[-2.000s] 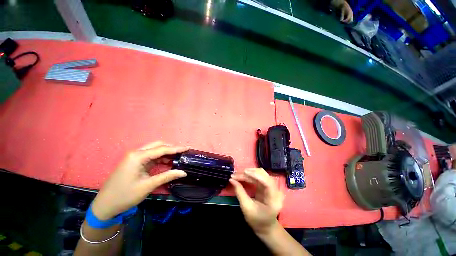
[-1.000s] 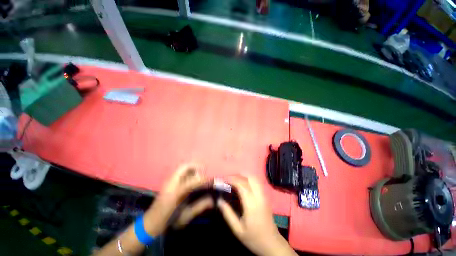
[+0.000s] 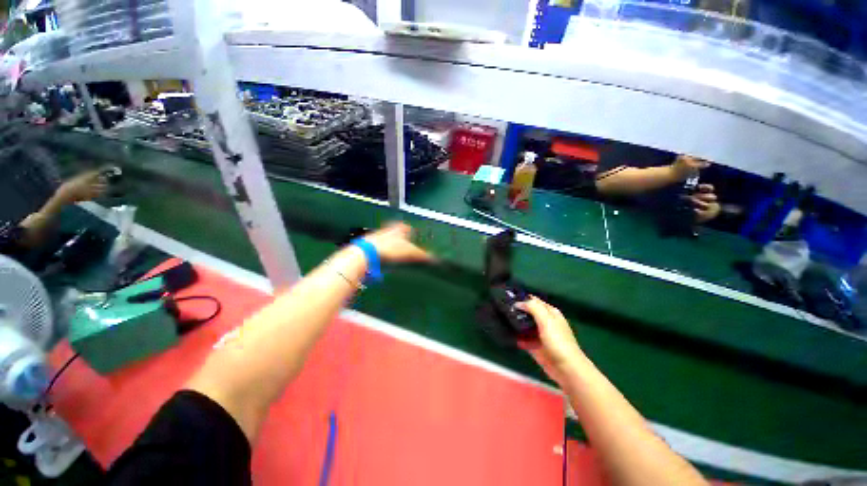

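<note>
My left hand (image 3: 394,245) is stretched out over the green conveyor belt. It is blurred, its fingers point right, and nothing shows in it. A blue band is round its wrist. A small dark object (image 3: 356,234) shows just behind that wrist. My right hand (image 3: 549,327) grips a black camera unit (image 3: 501,302) at its right side, on or just above the belt. A black part of the unit stands up at its back. My fingers hide its right end.
A white post (image 3: 233,152) and shelf beam (image 3: 608,85) stand ahead. The red mat (image 3: 428,408) lies below my arms, with a green box (image 3: 124,327) and a white fan (image 3: 24,332) at left. Beyond the belt are stacked trays (image 3: 295,133), a bottle (image 3: 524,180) and other people's hands.
The view has swung up to the belt and shelf. Both hands have moved from the mat's front edge out over the belt and are apart. The right hand now holds a black unit alone.
</note>
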